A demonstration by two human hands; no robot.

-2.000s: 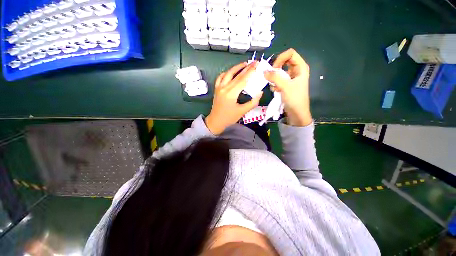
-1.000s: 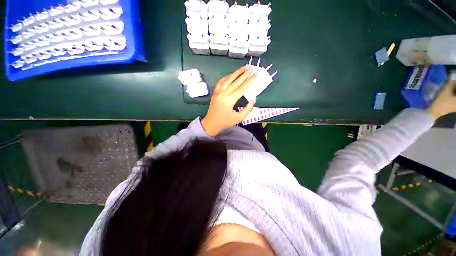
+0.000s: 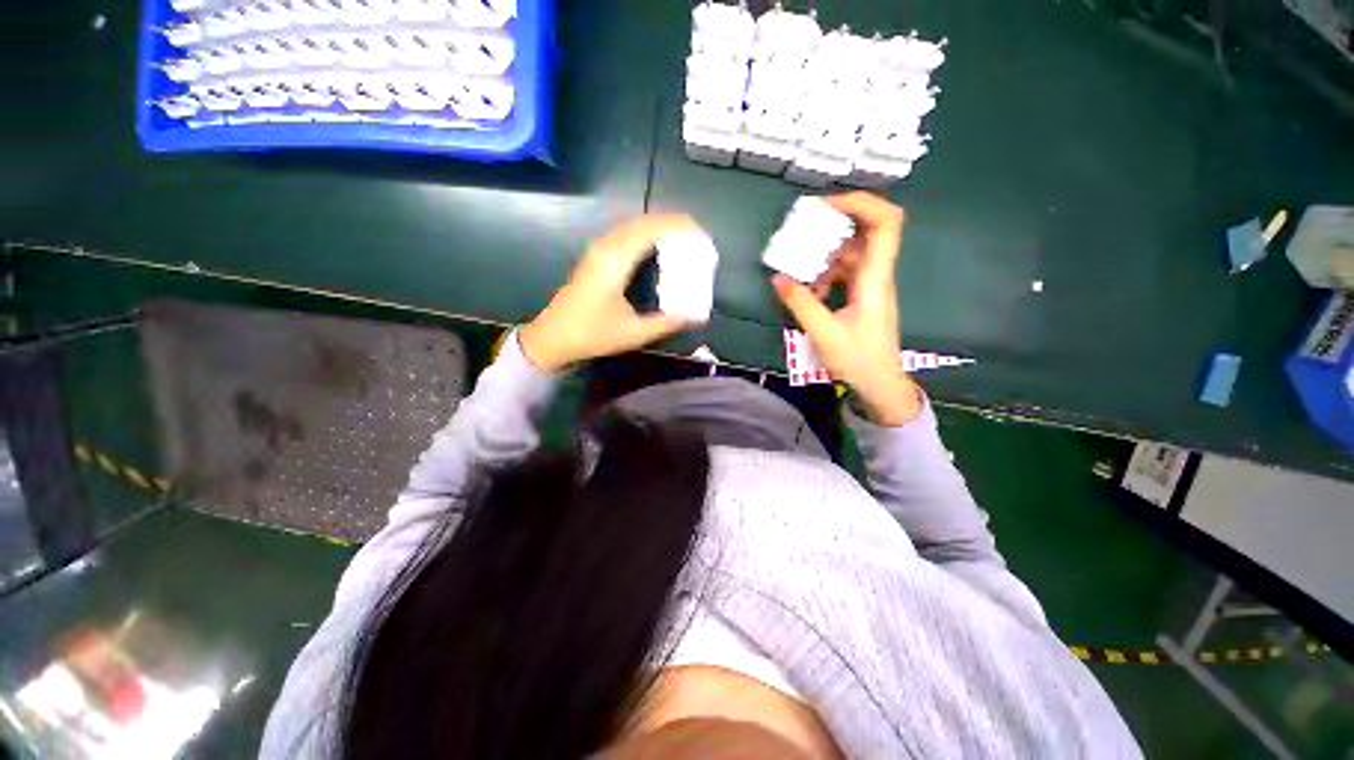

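My left hand [image 3: 602, 297] holds white adapter units [image 3: 686, 273] between thumb and fingers over the bench near its front edge. My right hand [image 3: 858, 305] holds more white units [image 3: 809, 238], tilted, a little to the right. The two held groups are apart. How many units each hand holds is hard to tell. A block of white units [image 3: 809, 97] stands in rows on the bench just beyond my hands. A sticker sheet with red dots [image 3: 806, 361] lies at the bench edge, partly behind my right wrist.
A blue tray [image 3: 357, 140] with rows of white units is at the upper left. At right are a light-blue pad [image 3: 1221, 379], a blue scrap with a small stick [image 3: 1246, 244], a pale container [image 3: 1322, 247] and a blue box [image 3: 1329, 356]. A white speck [image 3: 1037, 285] lies on the bench.
My right hand has come back from the blue box and now holds units. The two units lying loose left of my hands are no longer seen there. The whole view has shifted.
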